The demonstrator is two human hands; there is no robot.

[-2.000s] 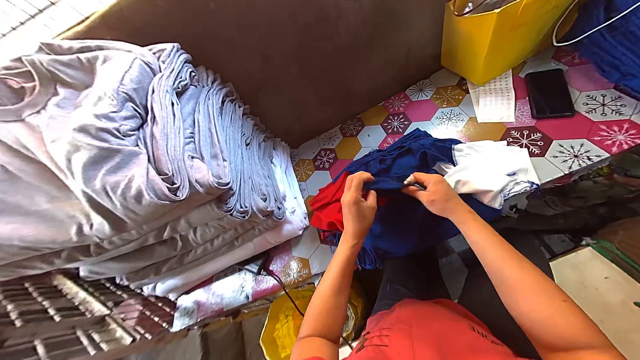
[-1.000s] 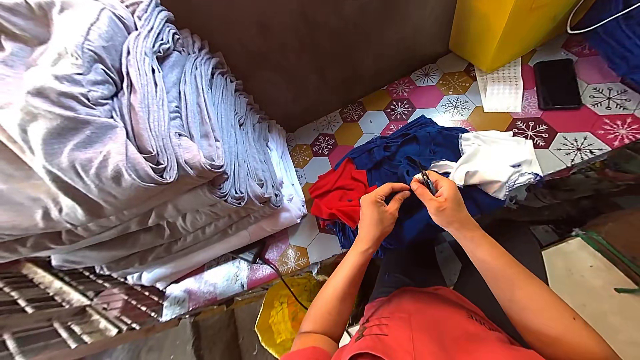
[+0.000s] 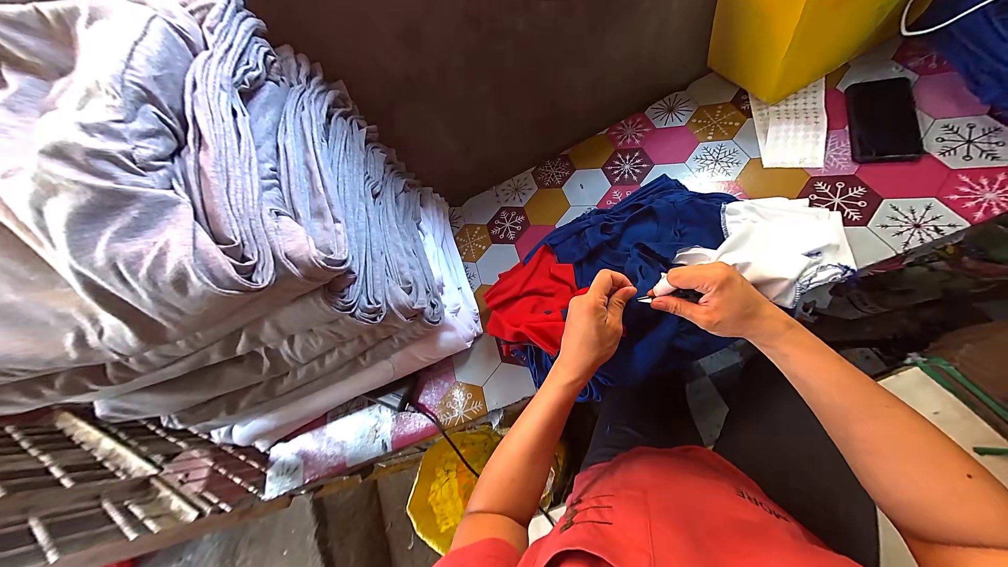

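A garment in blue, red and white fabric lies bunched on the patterned table cover. Over its middle, my left hand pinches thumb and forefinger together; blue cloth is just beneath, and whether a thread or a bit of cloth is between the fingertips cannot be told. Close by on the right, my right hand grips a small pointed tool, perhaps thread snips, its metal tip facing my left hand. Most of the tool is hidden by the fingers. Blue threads fringe the white part's edge.
A tall stack of folded grey shirts fills the left side. At the back right stand a yellow container, a printed paper and a black phone. Below the table edge is a yellow bin, with a black cable crossing it.
My hands, nearly touching one second ago, are now slightly apart. The tool's tip now points left toward my left hand. More of the red cloth shows than two seconds ago.
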